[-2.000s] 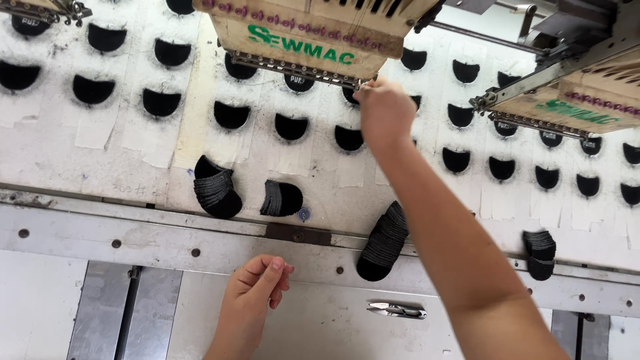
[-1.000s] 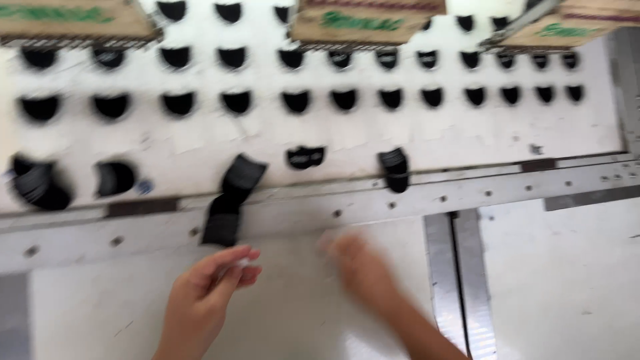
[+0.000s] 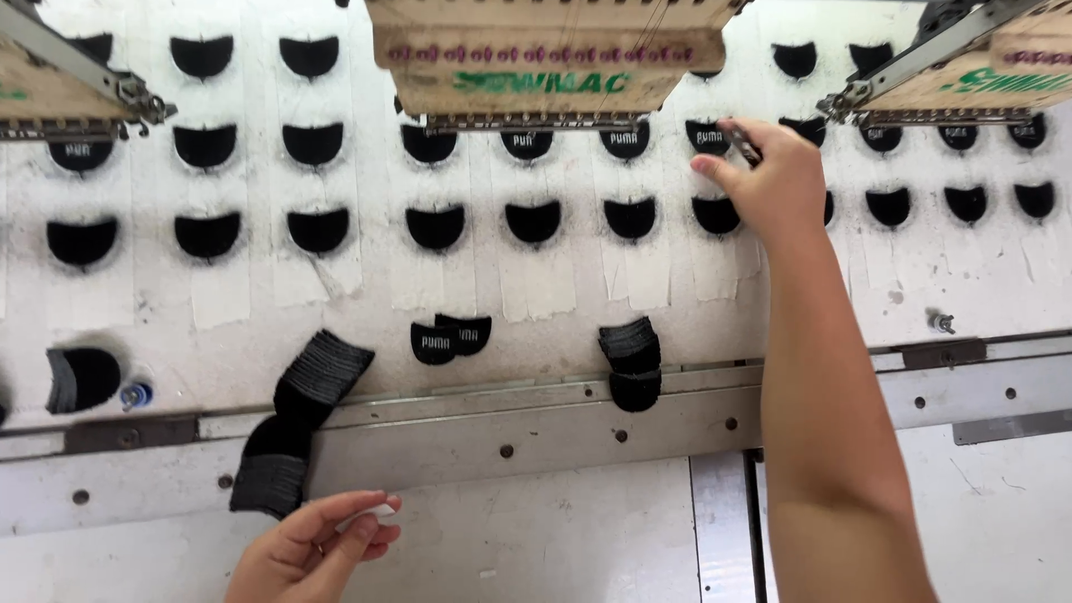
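My right hand [image 3: 775,180] grips small metal thread snips [image 3: 744,142], their end at a black half-round fabric patch with white lettering [image 3: 708,138]. That patch lies in the second visible row on the white fabric backing [image 3: 553,285], right of the middle embroidery head [image 3: 544,75]. Near the lower edge, my left hand [image 3: 322,544] pinches a small white scrap [image 3: 368,515] between thumb and fingers. Just above it is a fanned stack of black patches [image 3: 272,469], touching another stack [image 3: 322,377]. Two lettered patches [image 3: 435,343] overlap beside these stacks.
Further embroidery heads hang at the left [image 3: 59,75] and right [image 3: 971,75], low over the rows of patches. A metal rail [image 3: 553,435] with screws runs along the front. On it rests part of another patch stack [image 3: 632,364]. A blue-based knob [image 3: 136,395] stands at left.
The snips lay on the front table two seconds ago and are now in my right hand. That hand has moved from the front back up to the patches. The view has shifted.
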